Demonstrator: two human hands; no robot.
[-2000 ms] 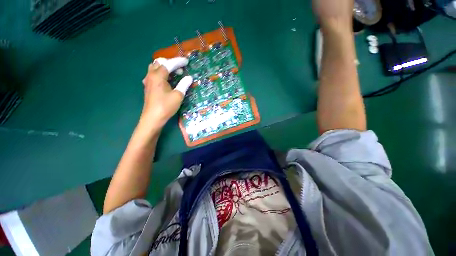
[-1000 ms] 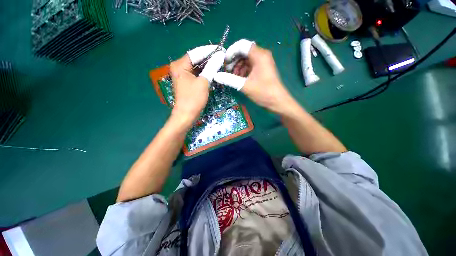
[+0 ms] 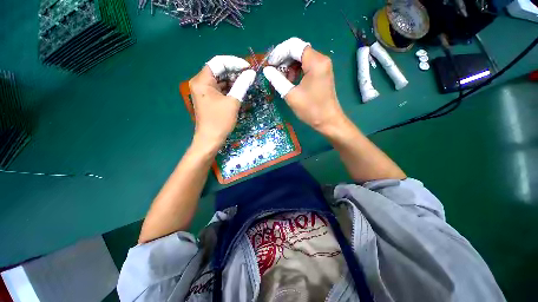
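Note:
A green circuit board panel [image 3: 253,133] lies in an orange-brown fixture [image 3: 229,179] in front of me, glossy and pale at its near end. My left hand [image 3: 219,97], with white finger cots, is over the panel's far left part and pinches a thin twisted lead. My right hand [image 3: 309,85], also in finger cots, is at the far right part, its fingertips closed on the twisted lead [image 3: 268,58] between both hands. The hands hide the panel's far end and most of the lead.
A heap of loose leads [image 3: 206,10] lies at the far edge. Stacked panels [image 3: 82,32] stand far left. White-sleeved pliers [image 3: 377,68], a yellow roll [image 3: 387,28], small white discs [image 3: 422,59] and a black box [image 3: 463,72] with a cable lie right. A solder strand [image 3: 47,174] lies left.
My right hand came back from the far right and joined my left hand over the panel. Since one second ago, the fingertips have drawn slightly apart and the lead sits lower.

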